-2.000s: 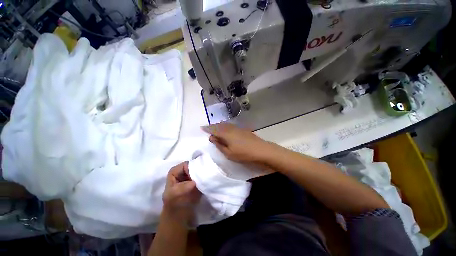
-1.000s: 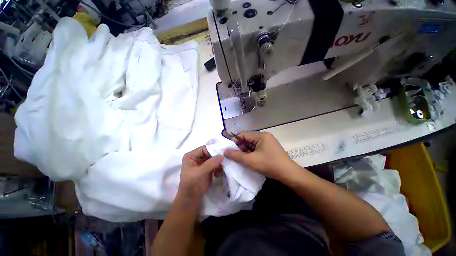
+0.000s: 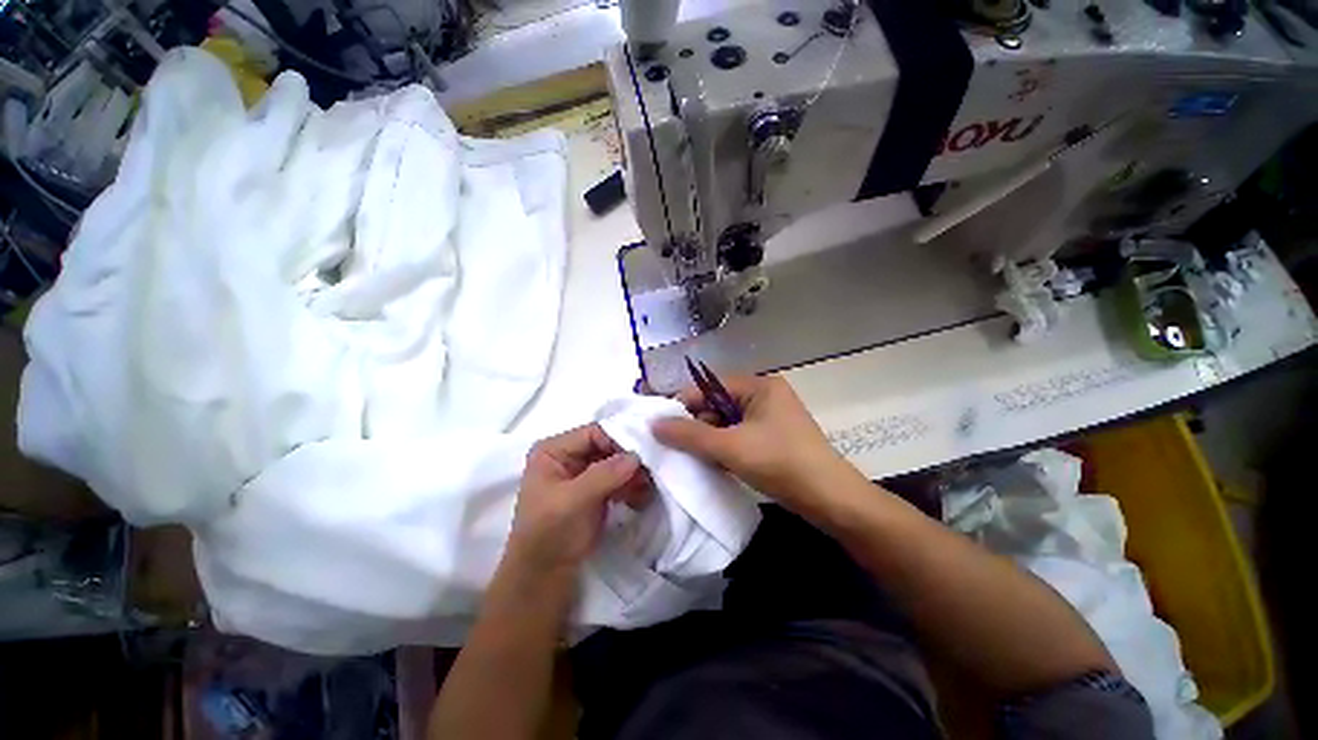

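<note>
A white garment (image 3: 390, 463) lies in a large heap left of the machine and over my lap. My left hand (image 3: 574, 499) pinches its folded edge. My right hand (image 3: 752, 434) holds dark thread snips (image 3: 714, 393) in the palm, points up toward the machine, while its thumb and fingers also grip the garment edge beside my left hand. Any thread between the fingertips is too small to tell.
The white sewing machine head (image 3: 810, 130) stands just beyond my hands, its needle area (image 3: 711, 289) near the snips. A green dish (image 3: 1164, 307) and white scraps (image 3: 1034, 294) lie right. A yellow bin (image 3: 1192, 549) with white cloth is below. A small black object (image 3: 604, 192) lies behind.
Two seconds ago my right hand was nearer the needle plate, apart from my left. Both hands now meet at the garment edge, and the snips show more clearly, pointing up.
</note>
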